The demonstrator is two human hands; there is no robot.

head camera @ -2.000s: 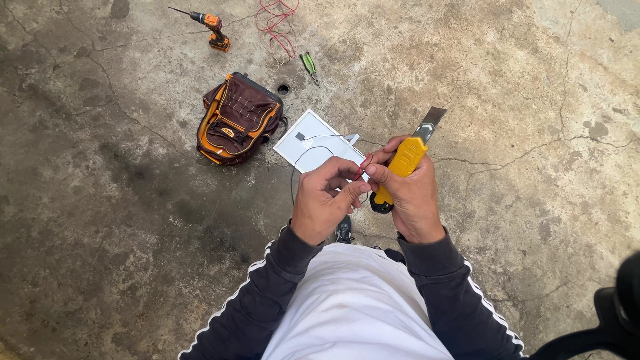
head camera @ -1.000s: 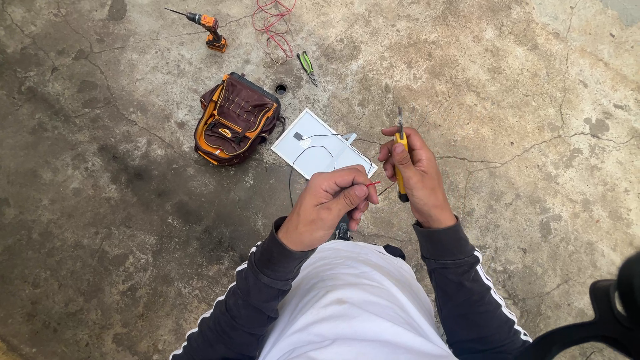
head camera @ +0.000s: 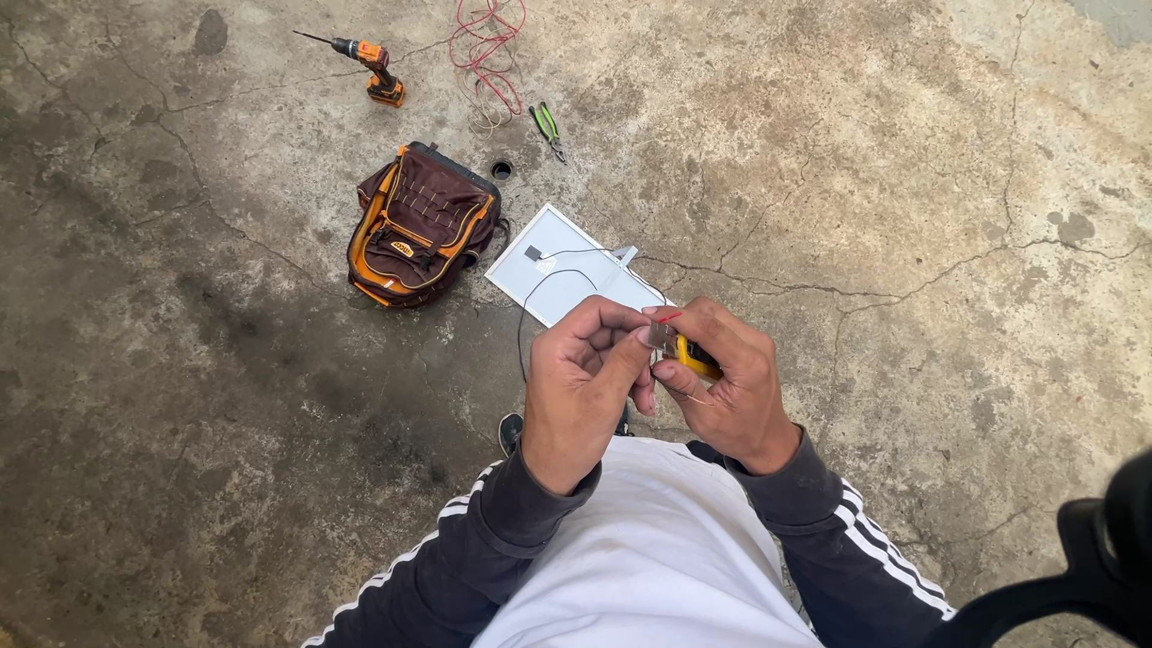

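Observation:
My right hand (head camera: 733, 382) grips a yellow snap-off utility knife (head camera: 698, 357), its metal blade (head camera: 663, 337) pointing left toward my other fingers. Between the fingertips of my left hand (head camera: 585, 387) is a thin cable, mostly hidden by the fingers. A short red wire end (head camera: 669, 317) shows beside the blade, at my right index finger. Below and beyond the hands a white-framed panel (head camera: 562, 261) lies on the concrete, with a small black box (head camera: 534, 253) on its face. A dark cable (head camera: 525, 333) runs from the panel area down toward my left hand.
A brown and orange tool backpack (head camera: 423, 225) lies left of the panel. Farther off are an orange cordless drill (head camera: 378, 70), a tangle of red wire (head camera: 486, 54) and green-handled pliers (head camera: 545, 124). A small round hole (head camera: 501, 169) sits in the cracked concrete. Something black fills the lower right corner.
My right hand has moved in to meet my left hand. The knife, upright beside the hands one second ago, now has its blade turned toward the left fingertips.

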